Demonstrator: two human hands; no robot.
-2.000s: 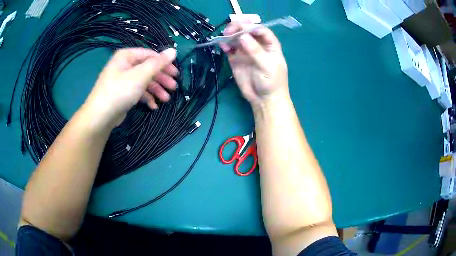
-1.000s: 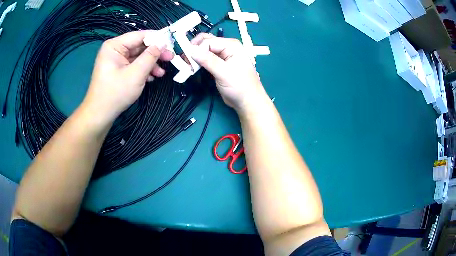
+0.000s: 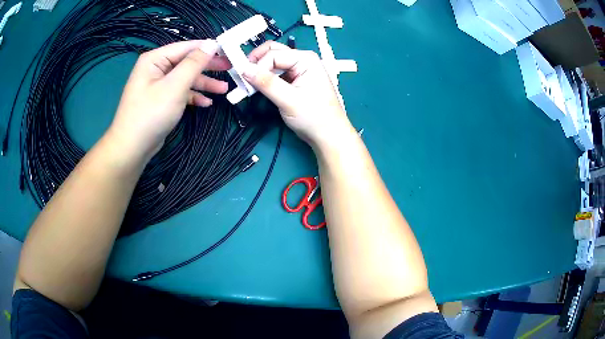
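Note:
A white card cable holder (image 3: 233, 54) with rounded side tabs is held up between my hands, above the bulk cable bundle. My left hand (image 3: 169, 83) pinches its left edge between thumb and fingers. My right hand (image 3: 292, 83) grips its right side. The large loose ring of black cables (image 3: 50, 112) lies on the green mat under my hands. One single black cable (image 3: 232, 232) curves out from it towards the front edge. Another flat white card holder (image 3: 325, 43) with branching tabs lies just beyond my right hand, partly hidden by it.
Red-handled scissors (image 3: 302, 202) lie left of my right forearm, their blades mostly hidden. White boxes (image 3: 487, 23) and an open white tray (image 3: 544, 83) stand at the right table edge. A brown carton (image 3: 564, 40) is behind them. The curved front edge of the green table (image 3: 464, 294) shows below.
The card has come from a thin strip in my right hand to a bent shape held by both hands. Over the last second my left fingers have opened slightly and shifted at its left edge.

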